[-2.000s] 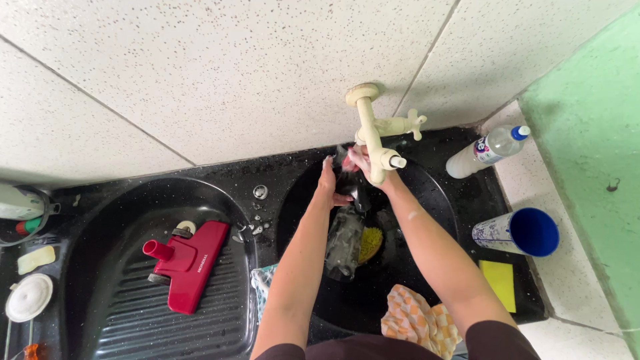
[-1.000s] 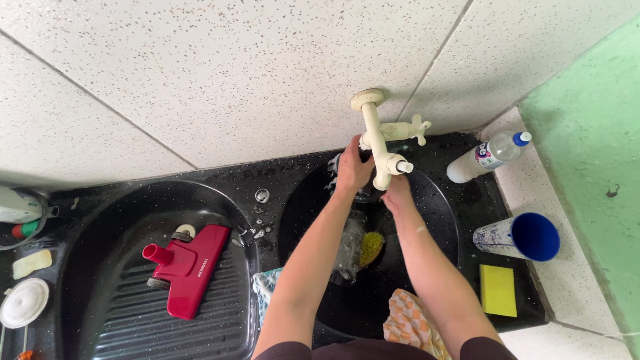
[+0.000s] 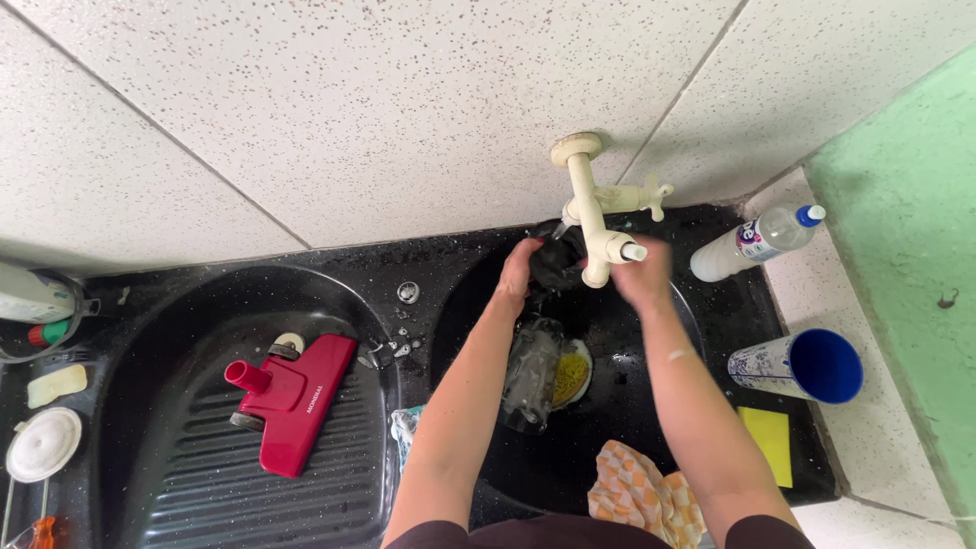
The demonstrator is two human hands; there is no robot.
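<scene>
Water runs from the cream plastic faucet (image 3: 591, 206) onto a dark, round part (image 3: 555, 255) whose kind I cannot tell. My left hand (image 3: 518, 268) grips that part by its left side. My right hand (image 3: 644, 274), blurred and partly behind the faucet spout, is at the right of the part; its fingers are hidden. Below the hands, a soapy transparent cylindrical container (image 3: 532, 374) lies in the round black sink basin (image 3: 610, 427), against a yellow scrubbing sponge (image 3: 570, 375).
A red vacuum floor head (image 3: 293, 404) lies in the left basin (image 3: 206, 457). At right stand a detergent bottle (image 3: 755, 242) and a blue-lined cup (image 3: 801, 366), near a yellow sponge cloth (image 3: 768, 444). A checkered cloth (image 3: 640, 488) hangs at the front edge. A white lid (image 3: 43, 444) is far left.
Both hands were closer together behind the faucet a second ago; now they are farther apart, and the dark part shows between them. The soapy container and sponge remain in the basin.
</scene>
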